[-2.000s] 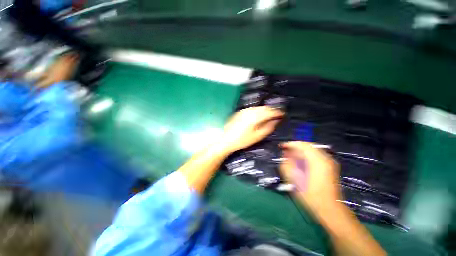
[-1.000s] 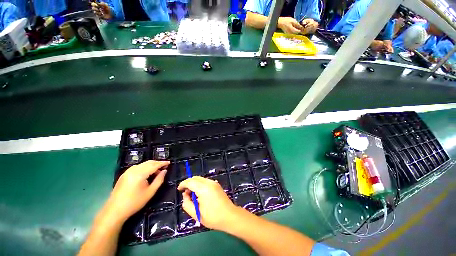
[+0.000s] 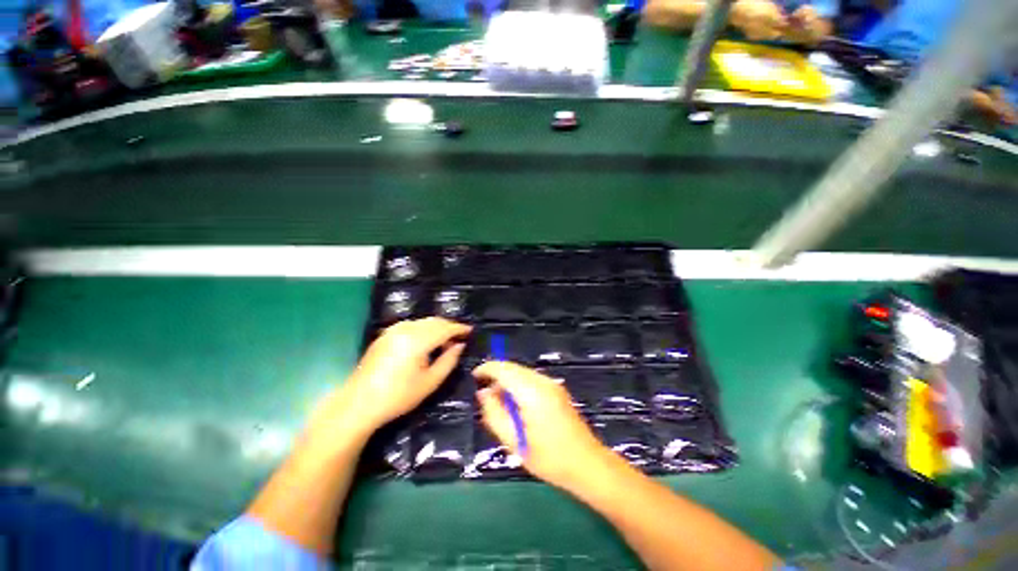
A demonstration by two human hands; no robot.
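Observation:
The black blister tray (image 3: 603, 340) lies on the green bench in front of me, its back edge over the white strip. A few silver-topped modules (image 3: 450, 302) sit in pockets at its back left. My left hand (image 3: 411, 363) rests over the tray's left side, fingers curled; whether it holds a small part at the fingertips cannot be told. My right hand (image 3: 536, 418) holds the slim blue tool (image 3: 514, 422) over the tray's middle, just right of my left hand. The picture is blurred.
A green conveyor (image 3: 279, 190) runs beyond the white strip with small dark parts on it. A slanted grey post (image 3: 882, 145) stands at the right. A control box (image 3: 921, 390) with coiled tube and a second black tray are at the right. Across are a white parts tray, a yellow tray and workers' hands.
The view has swung from the left-hand bench to the tray, then shifted slightly left, so the tray shows further right. The hands keep nearly the same pose over it since one second ago.

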